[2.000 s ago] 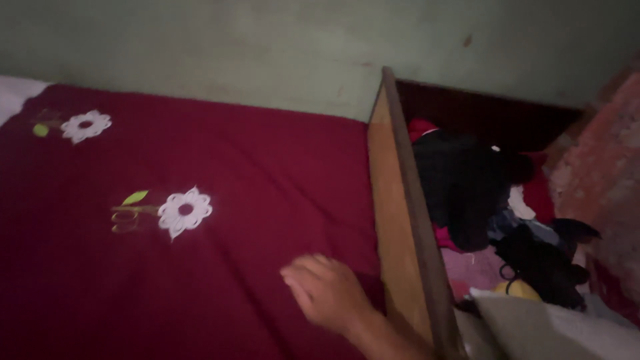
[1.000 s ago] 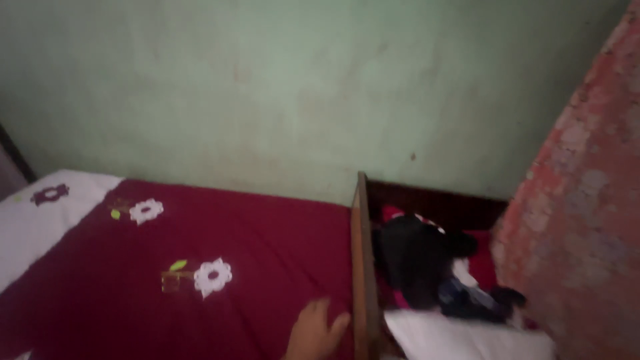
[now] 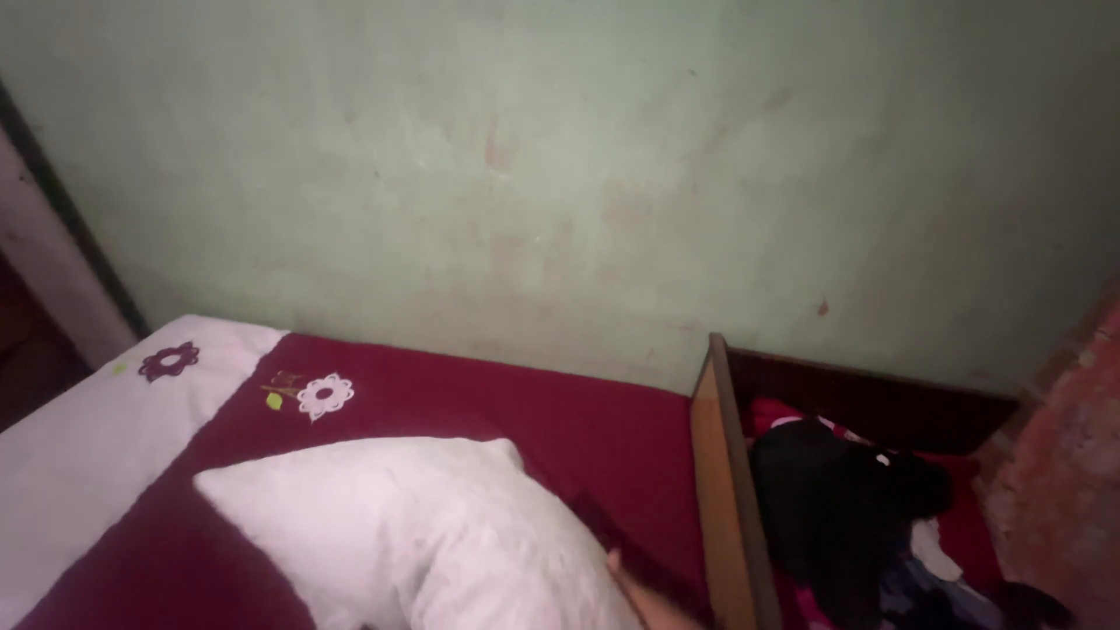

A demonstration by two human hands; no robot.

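Note:
A plump white pillow (image 3: pixel 420 534) fills the lower middle of the head view, over a maroon bedspread (image 3: pixel 604 420) with appliqué flowers. At the pillow's right edge is my right hand (image 3: pixel 632 591), gripping it; only a finger or thumb and part of the hand show, the rest hidden by the pillow and the frame's lower edge. My left hand cannot be made out. A pale flower (image 3: pixel 325 395) with a green leaf lies beyond the pillow, and a dark flower (image 3: pixel 171 360) is on the spread's white band (image 3: pixel 131 437).
A wooden headboard or panel (image 3: pixel 731 490) stands at the bed's right end. Behind it, a dark-sided compartment (image 3: pixel 875 394) holds piled dark clothes (image 3: pixel 840 507). A reddish patterned curtain or cloth (image 3: pixel 1059 464) hangs at the right. The green wall (image 3: pixel 525 192) borders the bed's far side.
The white pillow now lies over the bedspread; one second ago a white pillow-like thing showed right of the wooden panel. My right hand, earlier over the bedspread without it, is now at its edge.

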